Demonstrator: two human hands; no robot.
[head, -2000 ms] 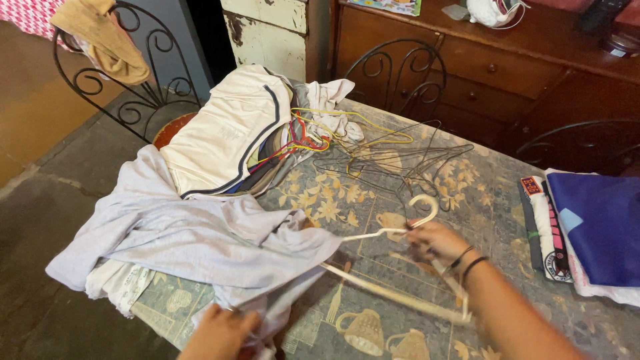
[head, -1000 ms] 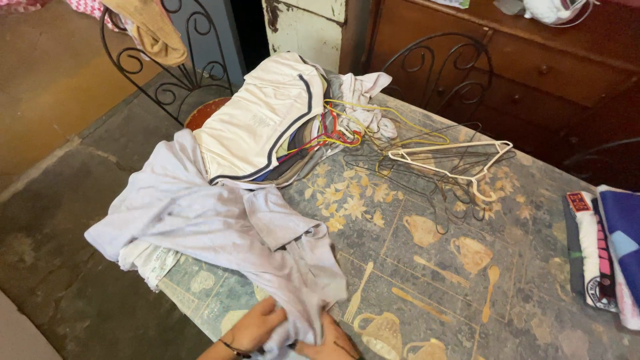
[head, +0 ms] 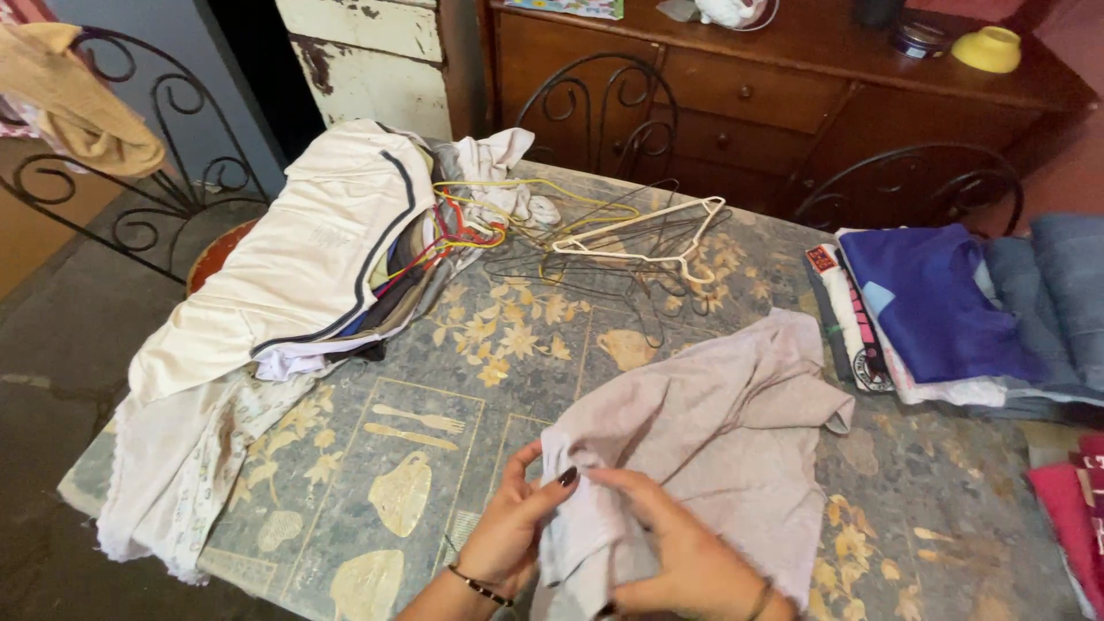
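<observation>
A pale greyish-lilac garment lies partly spread over the near middle of the table, its near edge bunched up between my hands. My left hand pinches that edge between thumb and fingers. On the right side of the bunched cloth, my right hand grips a fold; some of its fingers are hidden by fabric. Beyond the garment, a cream plastic hanger rests on a tangle of dark wire hangers. Left of these is a pile of clothes on red and yellow hangers, topped by a white garment with navy trim.
Folded clothes, among them a blue garment, are stacked at the right, with red clothing nearer. Wrought-iron chairs stand along the far side and left. A wooden sideboard is behind the patterned table.
The lilac garment has moved from the left pile to the near middle of the table, in both hands. The cream hanger, in my right hand two seconds ago, now lies on the wire hangers.
</observation>
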